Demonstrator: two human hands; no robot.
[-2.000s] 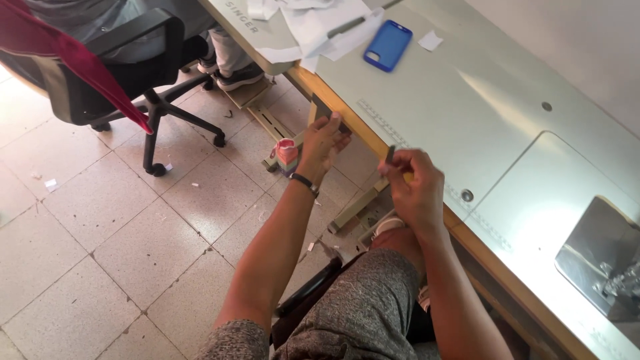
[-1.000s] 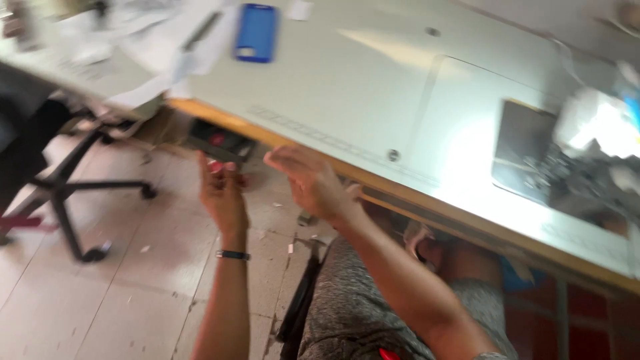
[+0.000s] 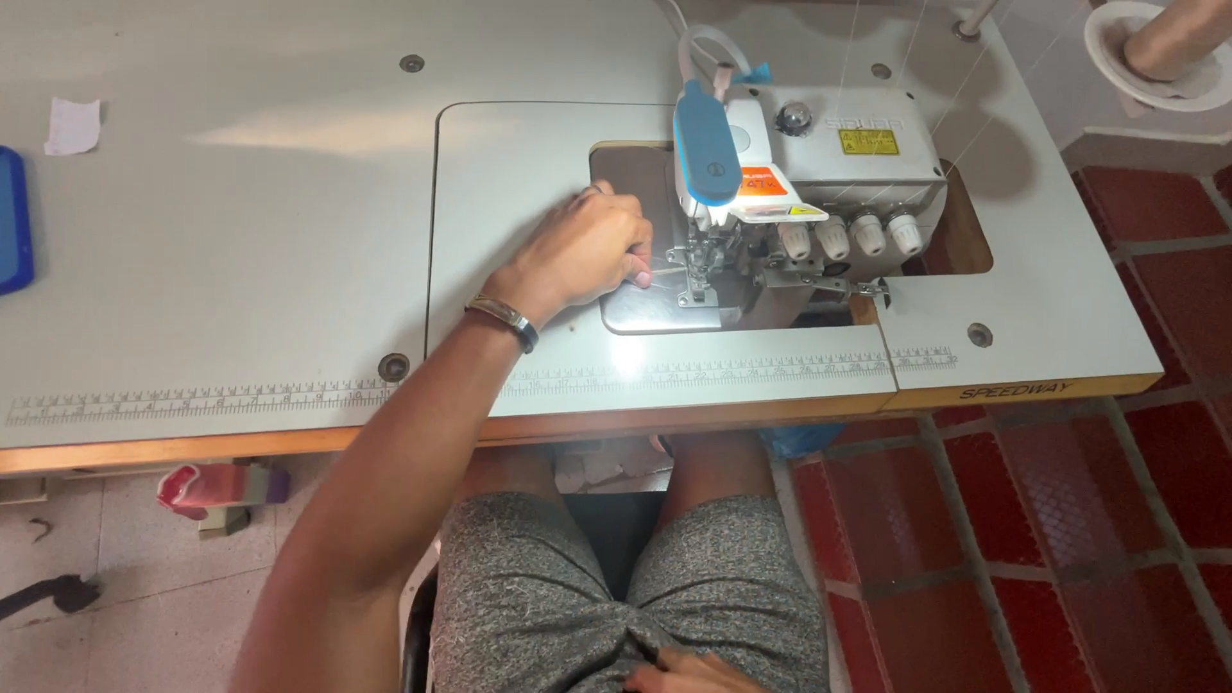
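My left hand (image 3: 587, 245) rests on the left of the overlock sewing machine (image 3: 837, 144), its thumb and forefinger pinched on a thin pale thread or strip (image 3: 667, 272) that runs to the presser foot (image 3: 697, 289). A banded bracelet circles that wrist. My right hand (image 3: 695, 671) lies low at my lap on the grey shorts, partly cut off by the lower edge; whether it holds anything is hidden. A blue lamp head (image 3: 707, 144) on a white cable hangs at the machine's front left, above the needle area. White tension knobs (image 3: 850, 236) line the machine's front.
The white table (image 3: 269, 250) has a printed ruler along its wooden front edge. A blue phone case (image 3: 12, 221) and a paper scrap (image 3: 73, 126) lie at the left. A red and purple object (image 3: 221, 484) is below the table edge. Thread lines rise behind the machine.
My left hand has moved from the drawer below the table edge to the machine. My right hand has moved from the table edge to my lap. The view has swung right.
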